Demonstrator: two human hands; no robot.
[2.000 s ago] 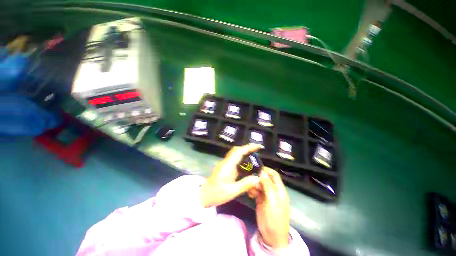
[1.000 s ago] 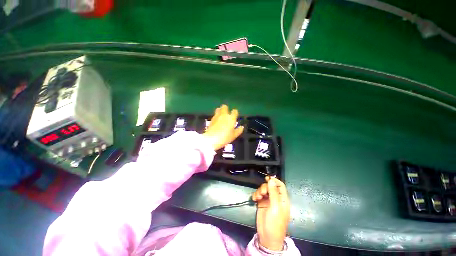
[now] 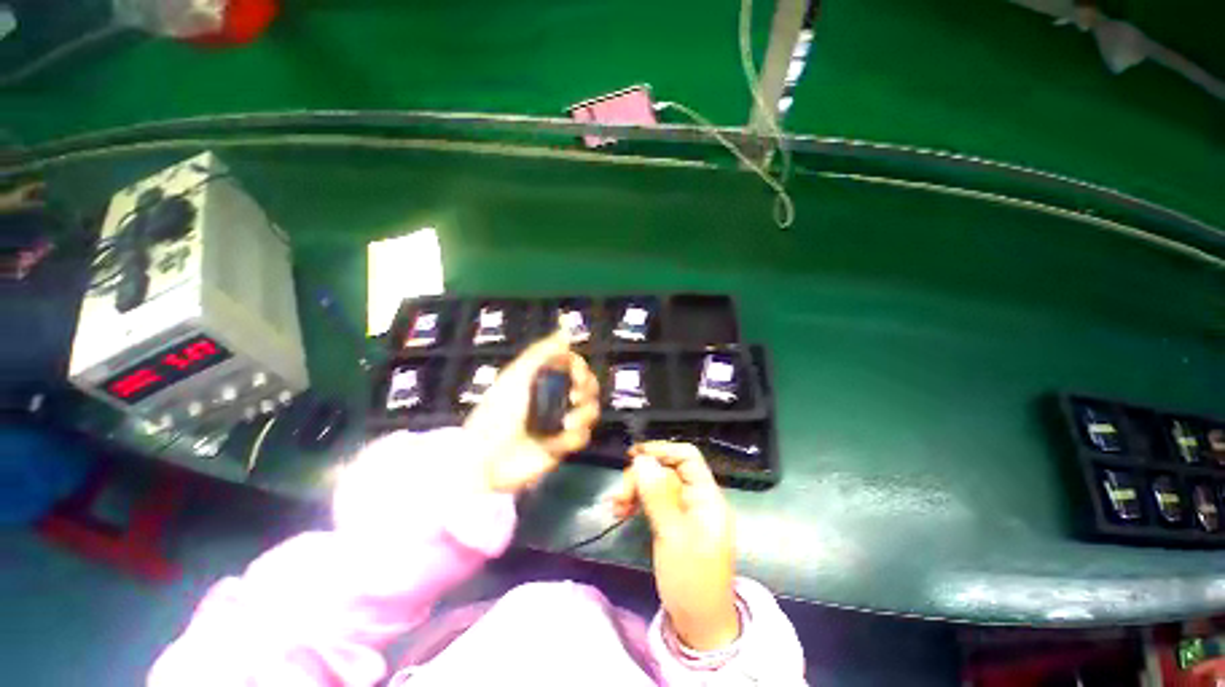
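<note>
My left hand (image 3: 517, 436) is palm up over the front of the black foam tray (image 3: 703, 322) and holds a dark smartwatch unit (image 3: 550, 400). My right hand (image 3: 678, 517) is just to its right, fingertips pinched on the tip of a thin dark lead (image 3: 601, 534); the tip itself is too small to make out. The tray holds watch units with white patterns on their screens, such as the one at front right (image 3: 717, 377). The back right pocket is empty. My left hand hides part of the front row. Another black tray (image 3: 748, 466) lies under it.
A cream power supply (image 3: 249, 289) with red digits stands at left, a small black device (image 3: 320, 421) beside it. White paper (image 3: 404, 269) lies behind the tray. A pink device (image 3: 615, 116) is on the rear rail. Another watch tray (image 3: 1091, 470) is at far right.
My left hand has drawn back from the tray's rear row and now holds a dark unit. The back right pocket, occupied before, is empty. My right hand has moved left with the lead.
</note>
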